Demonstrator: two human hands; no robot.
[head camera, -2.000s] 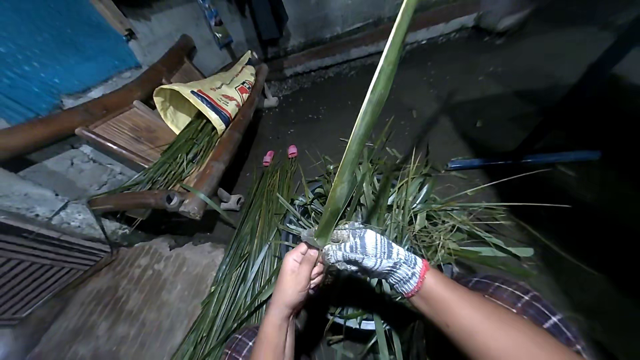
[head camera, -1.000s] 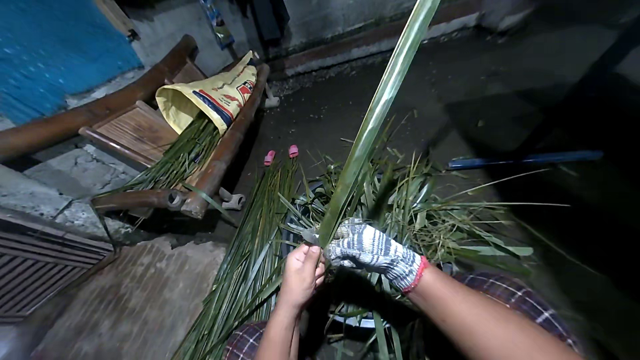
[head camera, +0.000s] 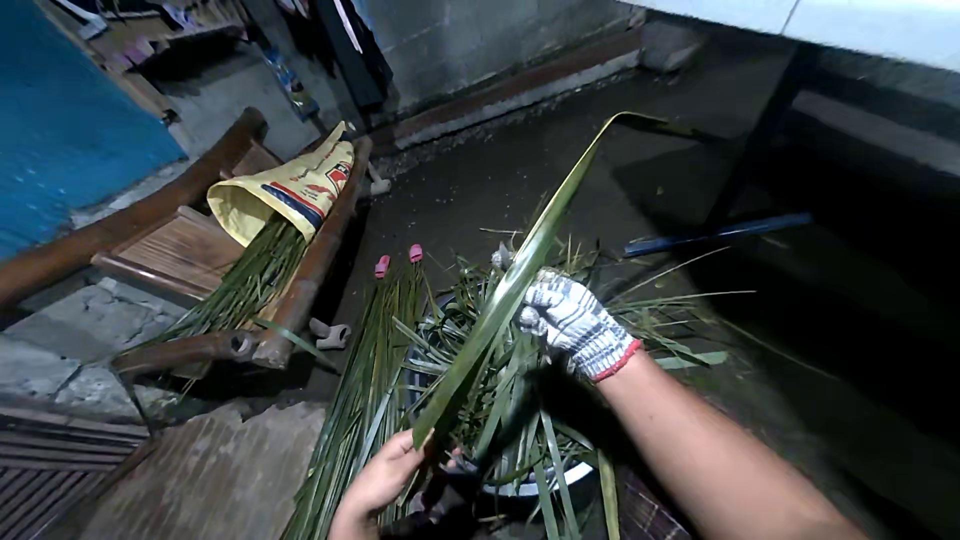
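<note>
A long green palm leaf (head camera: 491, 330) slants up across the middle, its tip bent over to the right. My bare left hand (head camera: 390, 472) pinches its lower end between thumb and fingers. Higher up, my right hand (head camera: 566, 319), in a striped knit glove with a red cuff, is closed around the leaf's right side; its fingertips are partly hidden by the leaf. Beneath both hands, a round tub (head camera: 581, 476) with a pale rim holds a tangled heap of leaf strips (head camera: 525, 390). Left of it lies a bundle of long leaves (head camera: 360, 375).
On a bamboo bench (head camera: 307, 277) at the left lies a yellow printed sack (head camera: 300, 187) with more leaves (head camera: 247, 281) sticking out. Pink slippers (head camera: 382, 266) lie beyond the bundle. A blue bar (head camera: 720, 234) is on the floor at the right, near a table's white edge (head camera: 862, 30).
My gloved right hand has moved up the leaf, away from my left hand; earlier both hands were together at its lower end. My left hand is lower, and the leaf leans more. The view has tilted up.
</note>
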